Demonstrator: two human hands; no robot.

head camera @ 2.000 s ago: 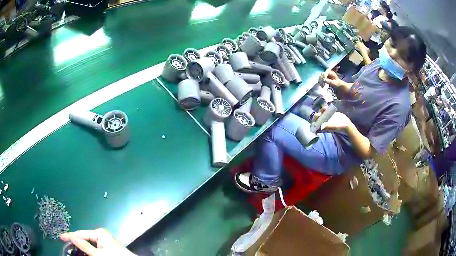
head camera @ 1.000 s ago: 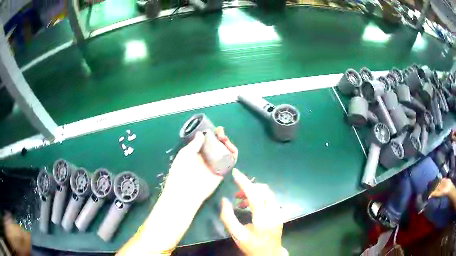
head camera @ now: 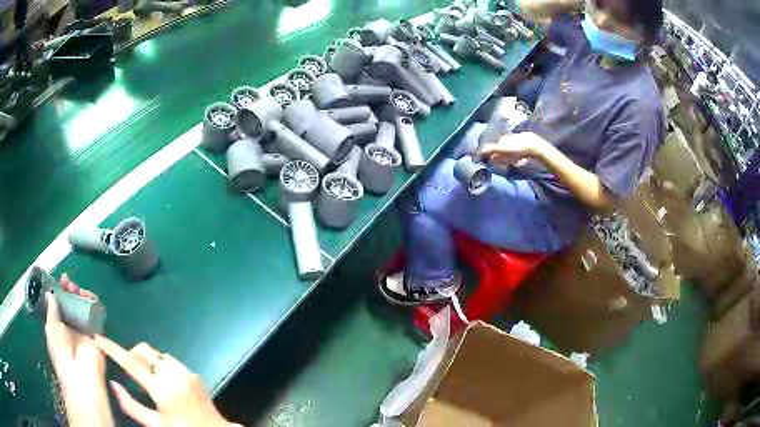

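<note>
At the lower left, my left hand (head camera: pixel 73 354) is closed around a grey dryer-like housing (head camera: pixel 77 312). Its round open head points to the upper left and its tube handle end faces my right hand. My right hand (head camera: pixel 162 385) is beside it with fingers apart, the index fingertip at or near the handle end; I cannot tell if it touches or if a tiny part is there. Another grey housing (head camera: pixel 140 257) lies on the green bench (head camera: pixel 208 300) just beyond, its spoked head facing up.
A large heap of grey housings (head camera: pixel 329 138) covers the bench ahead. A masked person (head camera: pixel 575 150) sits on a red stool (head camera: pixel 500 271) at the right, holding a housing. An open brown carton (head camera: pixel 517 379) stands below the bench edge. A white strip (head camera: pixel 158 165) runs along the bench.
The view has swung right since one second ago, so my hands now show at the lower left. My left hand still holds the housing. My right hand's index finger is now extended toward the handle end.
</note>
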